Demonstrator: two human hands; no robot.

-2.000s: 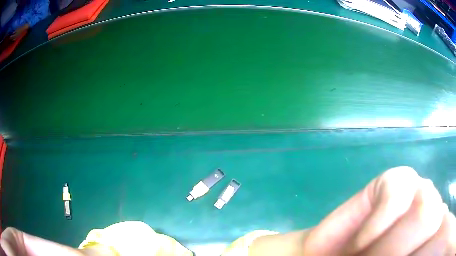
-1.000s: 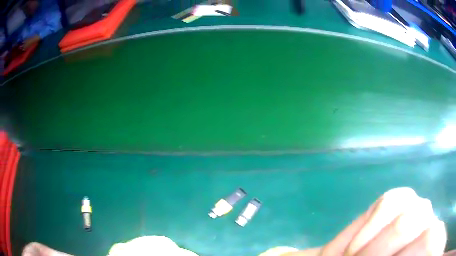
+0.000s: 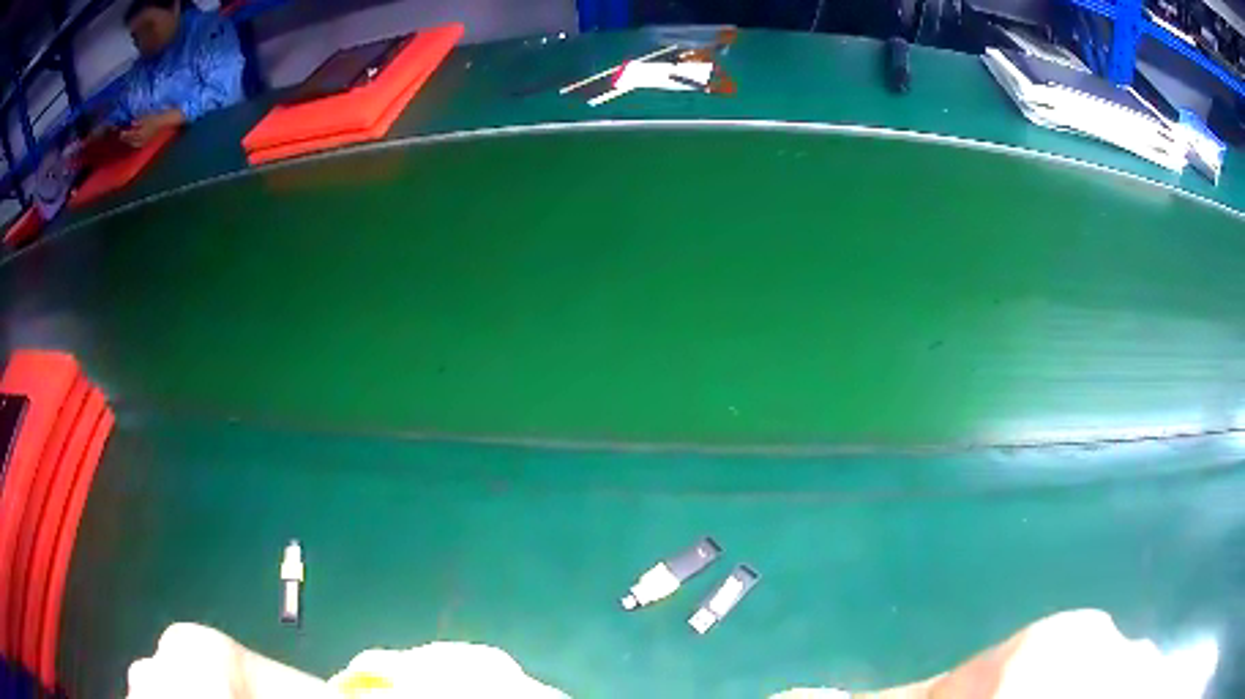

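Observation:
Two USB flash drives, one (image 3: 672, 574) and a smaller one (image 3: 724, 598), lie side by side on the green bench near its front. A third USB flash drive (image 3: 292, 582) lies apart at the left, roughly upright in view. My left hand (image 3: 205, 666) is at the bottom edge, below the left drive, overexposed and partly cut off. My right hand (image 3: 1072, 658) is at the bottom right, to the right of the pair, also overexposed with its lower part cut off. Neither hand touches a drive. The finger positions are washed out.
The conveyor belt (image 3: 655, 287) crosses the middle. Stacked orange foam pads (image 3: 55, 478) stand at the left edge with a dark tablet corner. Another orange pad (image 3: 341, 123) bears a dark tablet (image 3: 348, 68). Scraps (image 3: 666, 74), a black object (image 3: 898, 66) and white sheets (image 3: 1085, 116) lie beyond; a person (image 3: 184, 68) sits far left.
The view has tilted up and shifted left, so the far bench and a person show more. The drives appear lower and further right. My left hand shows more; my right hand sits lower.

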